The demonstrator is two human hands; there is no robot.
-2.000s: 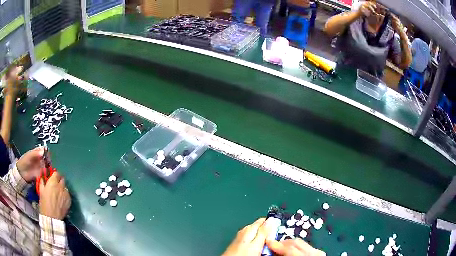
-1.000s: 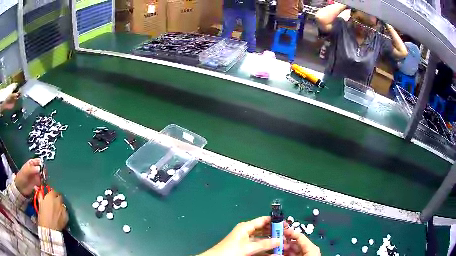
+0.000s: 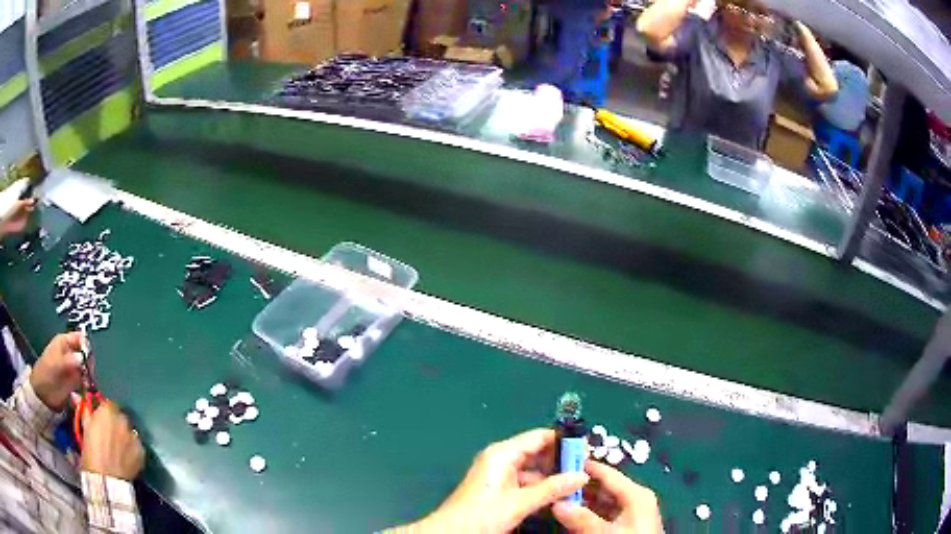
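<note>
A battery unit [image 3: 572, 465], black with a blue cell and a small greenish piece at its top end, stands upright between my hands at the lower middle. My left hand [image 3: 508, 488] holds it from the left with thumb and fingers. My right hand [image 3: 617, 503] touches its lower right side with the fingertips. The unit's bottom end is hidden by my fingers. White and black foam pads [image 3: 613, 450] lie just behind and right of it on the green bench [image 3: 417, 438].
Small white pieces [image 3: 808, 501] lie at the lower right. A clear plastic box [image 3: 335, 316] holds discs beside the pale conveyor edge [image 3: 542, 362]. More discs [image 3: 221, 409] lie left. A neighbour's hands hold red-handled cutters [image 3: 88, 409]. A person [image 3: 730, 83] is opposite.
The unit was tilted and low two seconds ago; it is now upright, with its greenish end showing clearly. My right fingers have shifted around its lower part. The camera view has shifted slightly.
</note>
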